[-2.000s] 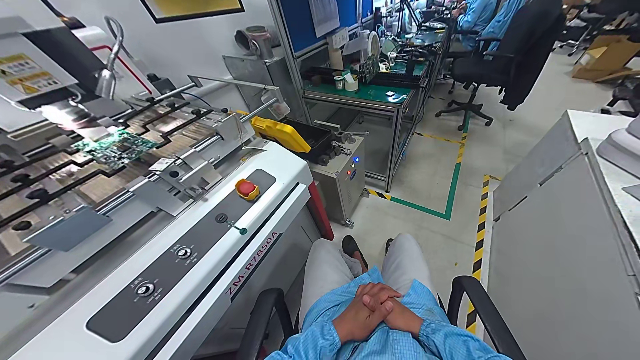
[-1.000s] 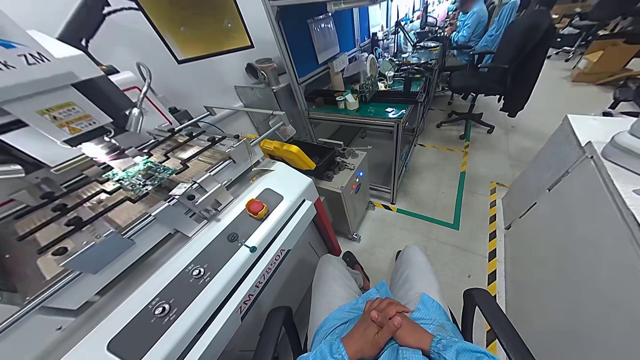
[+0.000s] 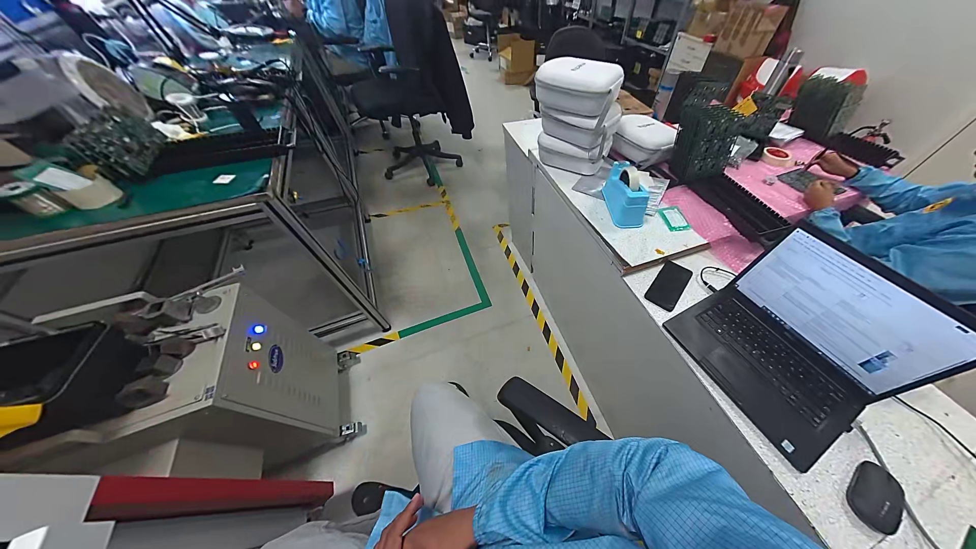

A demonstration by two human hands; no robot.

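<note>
At the bottom edge, a hand (image 3: 404, 526) rests low over my lap, partly cut off by the frame. My right forearm, in a blue checked sleeve (image 3: 579, 488), reaches across from the right and ends near it. Which fingers belong to which hand cannot be told, and whether the hands are clasped is hidden. No object shows in them. My grey trouser leg (image 3: 435, 435) is just above, beside the black chair armrest (image 3: 541, 412). An open laptop (image 3: 793, 343) stands on the speckled bench to the right, near a black phone (image 3: 669, 285) and a dark puck-shaped device (image 3: 875, 497).
A metal cabinet with lit indicators (image 3: 282, 374) stands at left, below a green-topped workbench (image 3: 229, 187). Right, the bench holds stacked white cases (image 3: 578, 107), a blue tape dispenser (image 3: 625, 202) and pink bubble wrap (image 3: 801, 164), where a co-worker's hands touch a circuit board. A black chair (image 3: 412, 91) stands ahead.
The view has swung far to the right; the laptop bench and co-worker now show, and the machine with the circuit board is out of view. My clasped hands, fully visible before, are now mostly cut off.
</note>
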